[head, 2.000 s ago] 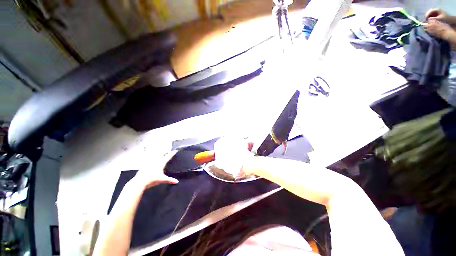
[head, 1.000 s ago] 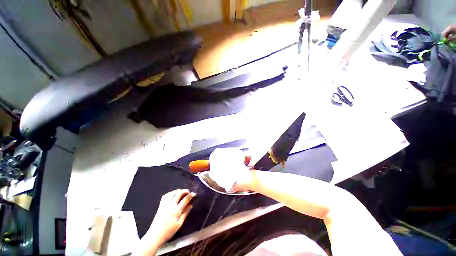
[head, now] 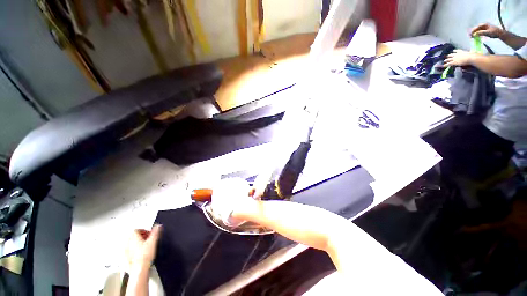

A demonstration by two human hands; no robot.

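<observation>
A dark garment piece (head: 190, 245) lies along the near edge of the white-covered table. My right hand (head: 231, 203), in a white glove or wrap, holds the steam iron (head: 202, 195) by its orange-brown handle; the iron stands on the dark cloth. Glare hides the fingers. My left hand (head: 144, 245) is bare, at the left edge of the cloth, with thumb and fingers apart. Whether it touches the cloth's edge is unclear. The tan-grey block (head: 124, 283) is partly hidden by my left forearm.
A dark cloth piece (head: 214, 139) lies at the far side, before a long dark padded form (head: 115, 118). Black-handled scissors (head: 368, 119) lie at the right. A pale hose sleeve (head: 332, 34) rises from the iron area. Another person's hands (head: 462, 56) hold grey cloth at far right.
The iron in my right hand has moved left along the cloth. My left hand has come off the cloth's middle, to its left edge. The view has shifted, and the other person's arms show more.
</observation>
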